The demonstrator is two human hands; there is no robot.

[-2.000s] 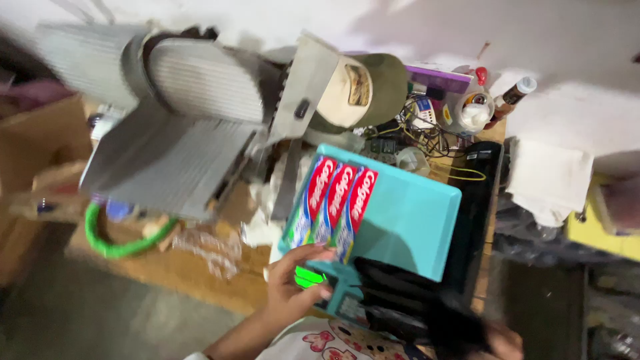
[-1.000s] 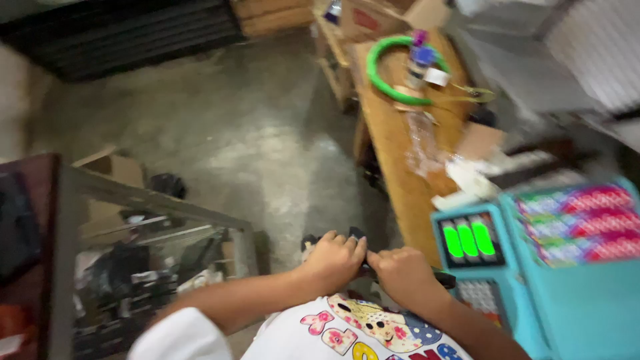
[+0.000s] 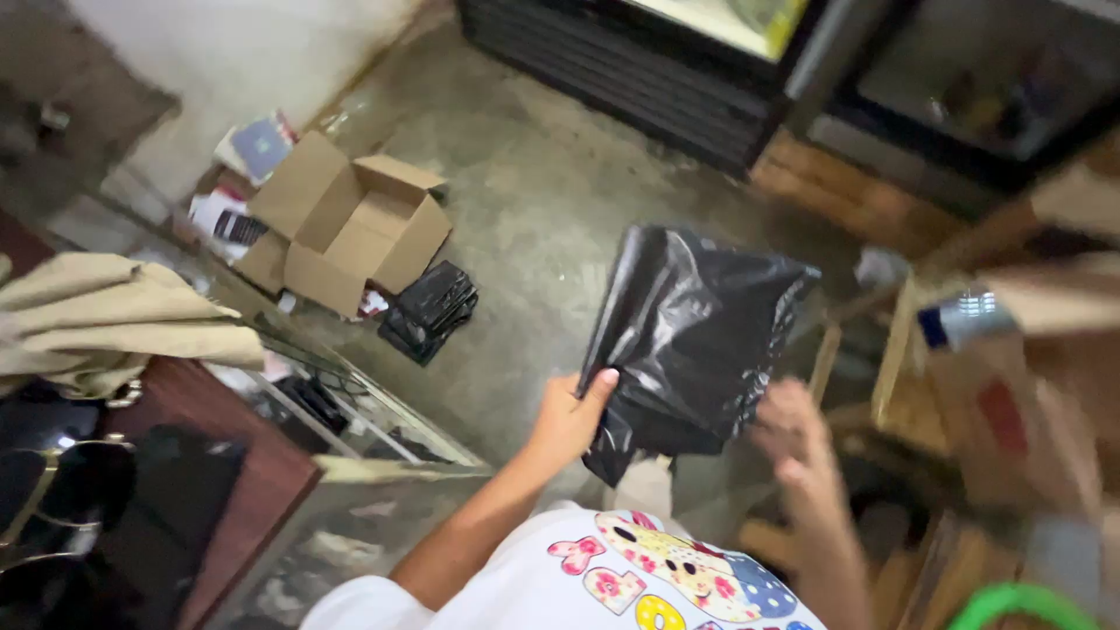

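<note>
A black plastic bag is held up in front of my body, its glossy sheet spread out and creased. My left hand grips its lower left edge, thumb on the near face. At the bag's lower right edge is my right hand, blurred, its fingers apart; whether it touches the bag is unclear. On the concrete floor, a stack of folded black plastic bags lies against an opened cardboard box.
A glass display case and a dark red tabletop with sunglasses stand at left. Black-framed cabinets line the far side. Wooden furniture, cardboard and a green ring are at right.
The view has swung far from the bench with the teal tray and toothpaste boxes toward the floor. My hands, together one second ago, are now apart, with the black bag spread between them.
</note>
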